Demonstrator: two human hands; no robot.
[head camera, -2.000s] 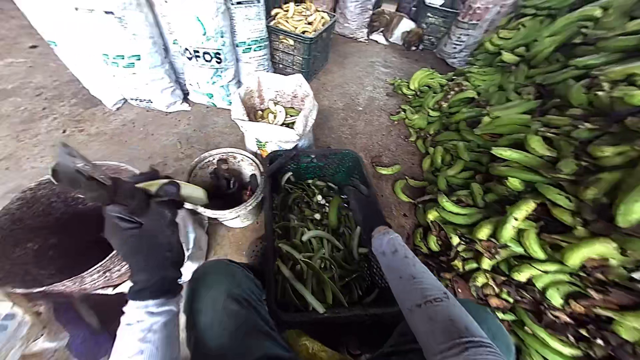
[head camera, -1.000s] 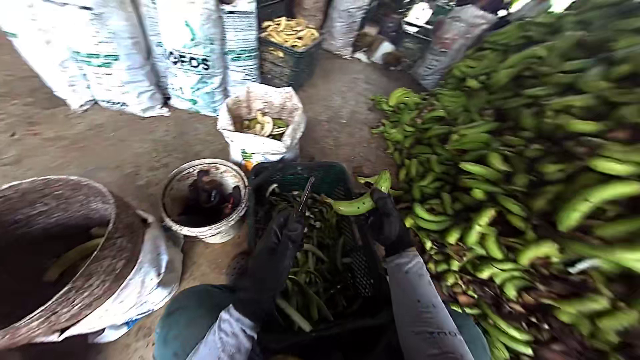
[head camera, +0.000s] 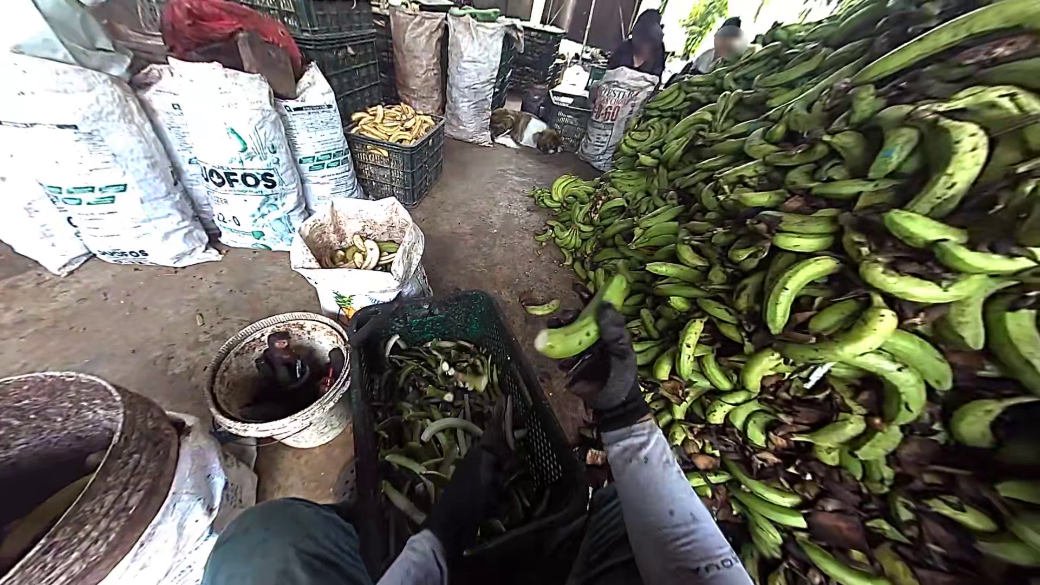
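Wearing a black glove, my right hand (head camera: 608, 370) holds a green plantain (head camera: 578, 327) with one end cut, in the gap between the crate and the heap. My left hand (head camera: 471, 487), also in a black glove, is low over the dark plastic crate (head camera: 479, 313) of peels; a thin upright thing shows at its fingers, too dark to make out well. Green peels (head camera: 445, 424) fill much of the crate between my knees. At my right rises a large heap of green plantains (head camera: 812, 284).
Left of the crate stand a dirty bucket (head camera: 280, 435) and a large stained drum (head camera: 154, 471). Ahead are an open sack (head camera: 357, 280) of peeled plantains, full white sacks (head camera: 244, 179) and a crate of peeled plantains (head camera: 398, 171). A dog (head camera: 524, 132) lies farther back; people (head camera: 642, 45) are behind the heap.
My left hand has moved from above the drum to over the crate. My right hand has come up out of the crate and now holds a plantain. The view has tilted up.
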